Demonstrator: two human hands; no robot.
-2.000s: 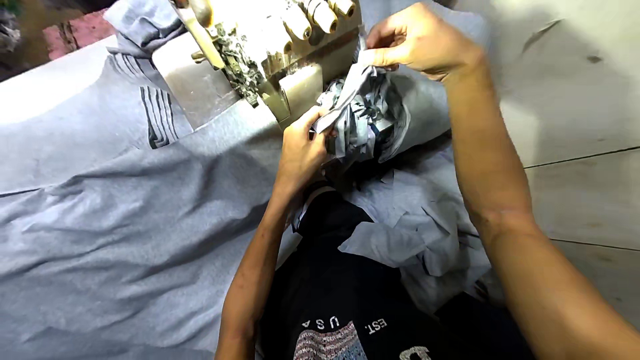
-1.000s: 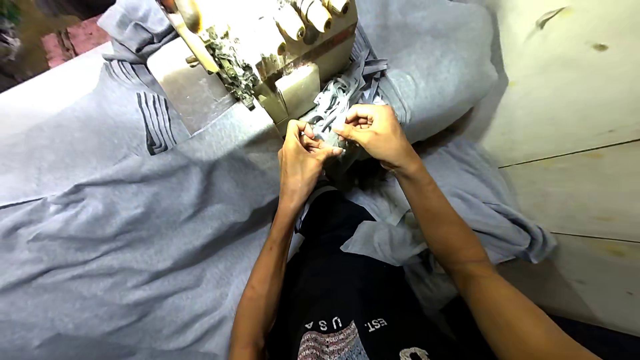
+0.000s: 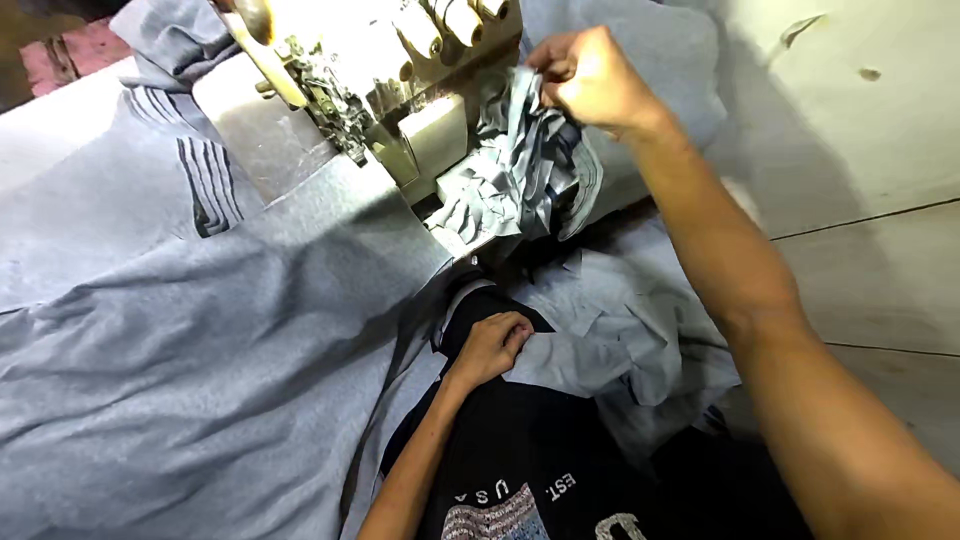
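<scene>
My right hand (image 3: 589, 79) pinches a grey fabric strip at the top of a bundle of narrow grey strips (image 3: 502, 176), right of the sewing machine's presser area. Down on my lap, my left hand (image 3: 495, 345) has its fingertips closed on the edge of a light grey fabric piece (image 3: 570, 364). A sewing machine (image 3: 435, 135) with several thread-tension knobs stands above, its needle and presser parts (image 3: 337, 120) lit brightly. Grey knit fabric (image 3: 315, 247) lies over the machine bed and hangs down at the left.
Striped ribbed fabric edges (image 3: 206, 184) lie left of the metal machine plate (image 3: 262, 127). More grey cloth (image 3: 637, 292) is heaped right of my lap, and a large piece (image 3: 667, 67) lies behind my right hand. At the right is a pale panelled surface (image 3: 840, 172).
My left hand has moved from the strips down to the fabric on my lap. My right hand has moved up and right, lifting a strip of the bundle.
</scene>
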